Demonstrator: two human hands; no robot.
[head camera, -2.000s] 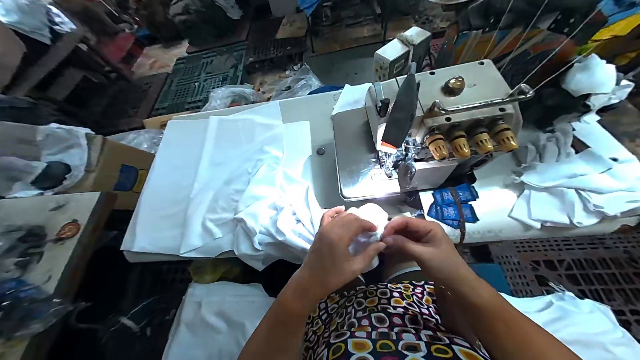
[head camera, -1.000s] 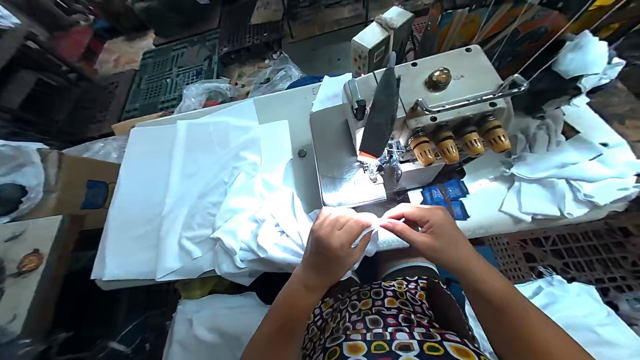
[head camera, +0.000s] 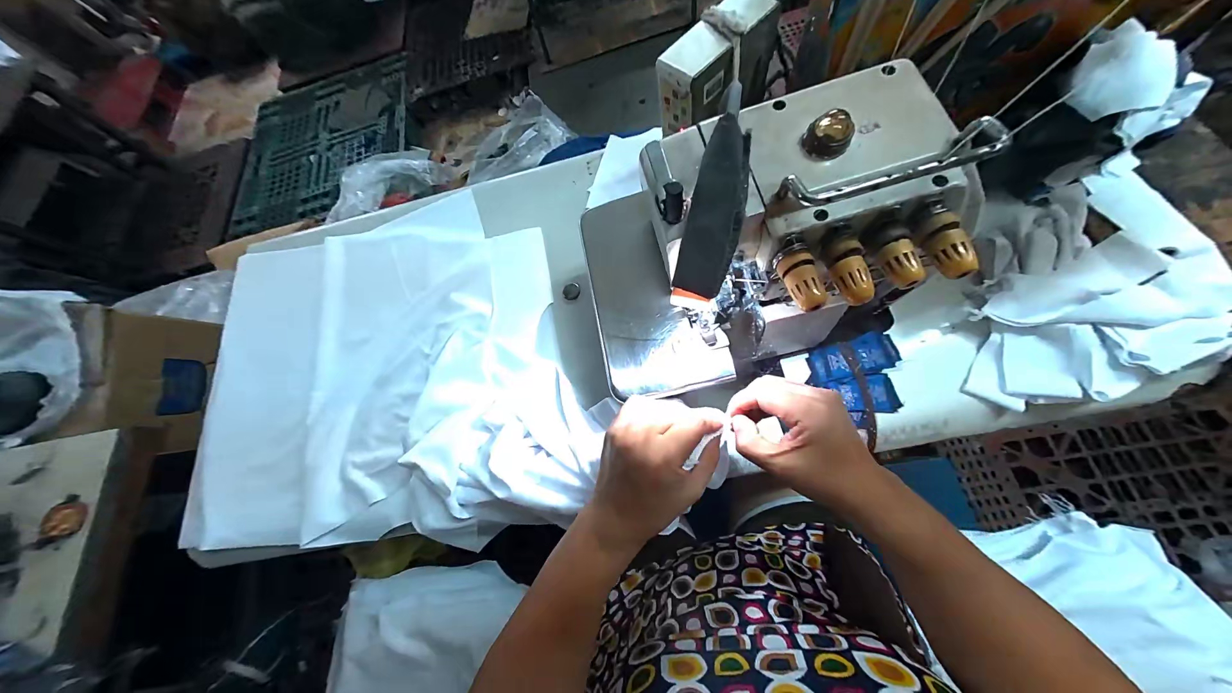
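Note:
My left hand (head camera: 659, 462) and my right hand (head camera: 804, 433) meet at the table's front edge, fingertips nearly touching. Between them they pinch a small part of white fabric (head camera: 724, 441), mostly hidden by the fingers. Just beyond the hands stands an overlock sewing machine (head camera: 847, 144), its lit metal plate (head camera: 645, 337) around the needle area and several yellowish tension dials on its front. To the left of my left hand, crumpled white cloth (head camera: 500, 433) lies over flat white fabric pieces (head camera: 269, 404). Blue labels (head camera: 871, 356) under a brown band lie right of the plate.
White cloth scraps (head camera: 1068, 318) and a pair of light gloves (head camera: 1044, 231) lie on the table's right. A cardboard box (head camera: 144, 375) stands at the left. More white fabric (head camera: 423, 626) is below the table, beside a plastic crate (head camera: 1068, 481) at the right. Threads run above the machine.
Both hands stay together at the table edge; the bunched white fabric seen between them two seconds ago now shows less. The view has shifted slightly.

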